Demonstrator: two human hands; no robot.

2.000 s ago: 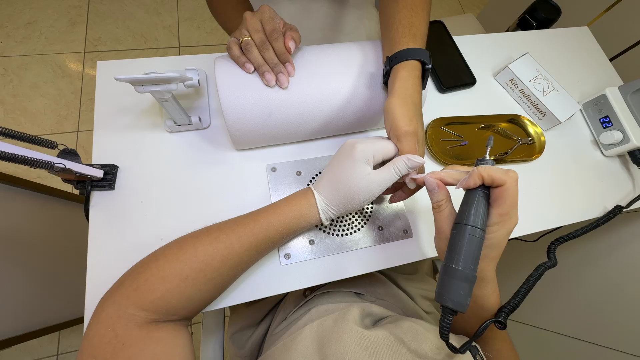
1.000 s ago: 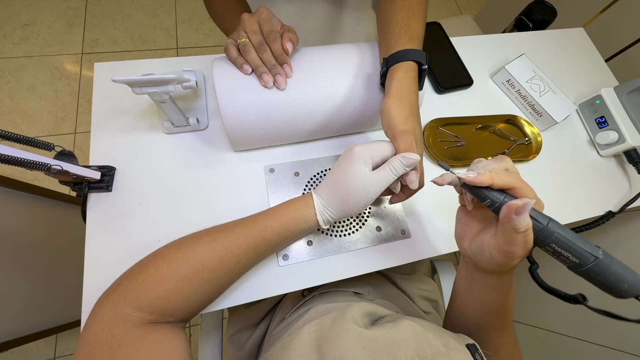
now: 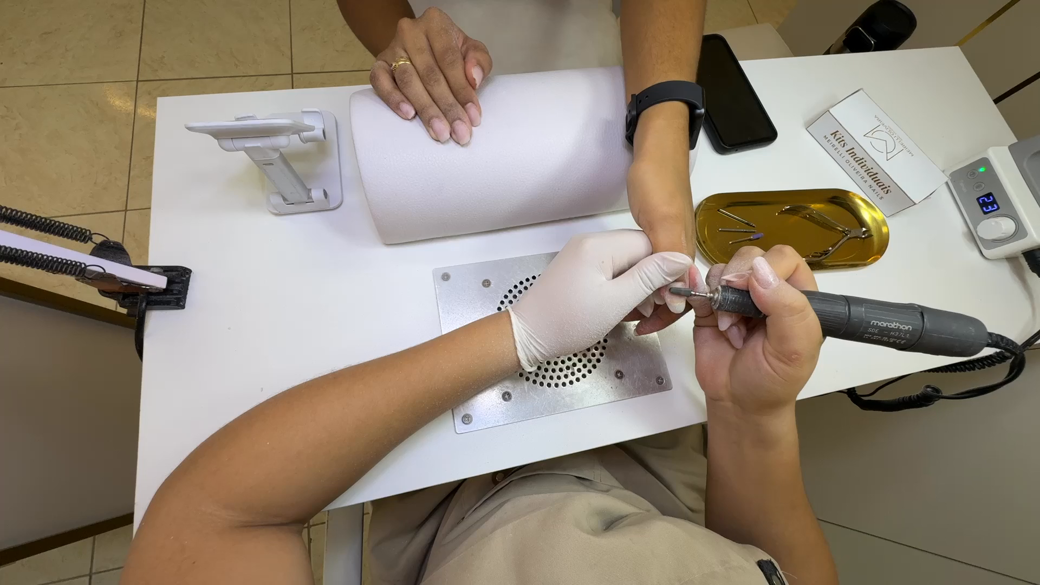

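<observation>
My left hand [image 3: 581,292], in a white glove, grips the fingers of another person's hand [image 3: 662,199] above a perforated metal dust-collector plate [image 3: 479,398]. Bare, my right hand [image 3: 760,325] holds a grey Marathon electric nail drill handpiece [image 3: 886,323] almost level, its bit pointing left. The drill bit [image 3: 689,292] is at the held fingertips; whether it touches a nail cannot be told. The other person's forearm wears a black watch [image 3: 666,96]. Behind my right hand lies a gold tray [image 3: 711,244] with nippers [image 3: 849,236] and several small drill bits [image 3: 735,218].
The person's other hand [image 3: 435,73] rests on a white cushioned armrest [image 3: 504,179]. A white stand [image 3: 284,175] is at left, near a clamped lamp arm [image 3: 122,268]. A phone [image 3: 735,93], a printed box [image 3: 877,150] and the drill control unit [image 3: 995,203] are at right.
My right hand has turned the handpiece from upright to nearly level and brought its bit left to the held fingers. My left hand keeps its grip. The control unit's display reading has changed.
</observation>
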